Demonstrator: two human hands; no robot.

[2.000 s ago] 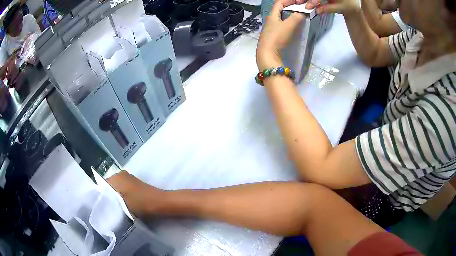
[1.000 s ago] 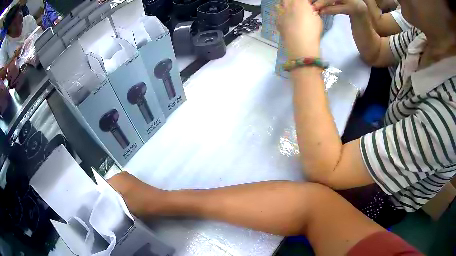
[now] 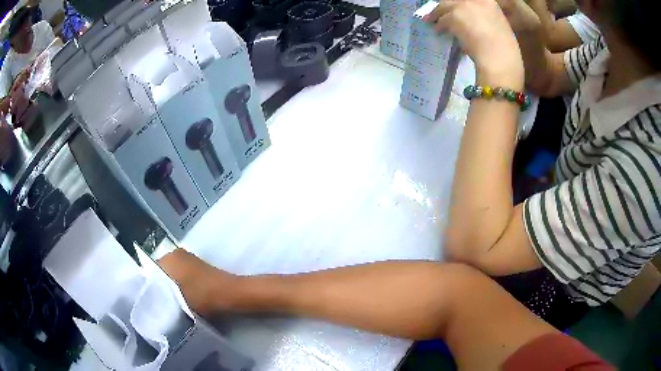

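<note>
An open gift carton [image 3: 210, 349] stands at the lower left, cut off by the bottom edge. Its white flaps are up and crumpled white liner [image 3: 148, 326] shows in its top. My right hand [image 3: 192, 281] is against the far side of this carton; its fingers are hidden behind a flap, so its grip cannot be told. My bare forearm crosses the table from a red sleeve at the lower right. My left hand is not in view.
Open pale blue cartons [image 3: 190, 156] stand in rows at the upper left. Black cup-like parts [image 3: 304, 64] lie behind the table [image 3: 326, 167]. A person in a striped shirt [image 3: 594, 210] sits at right, a hand [image 3: 482, 36] on an upright carton [image 3: 427, 80]. Another person sits far left.
The neighbour's braceleted arm has moved right, and the carton by that hand now stands more exposed. My right hand and the open carton have not visibly moved.
</note>
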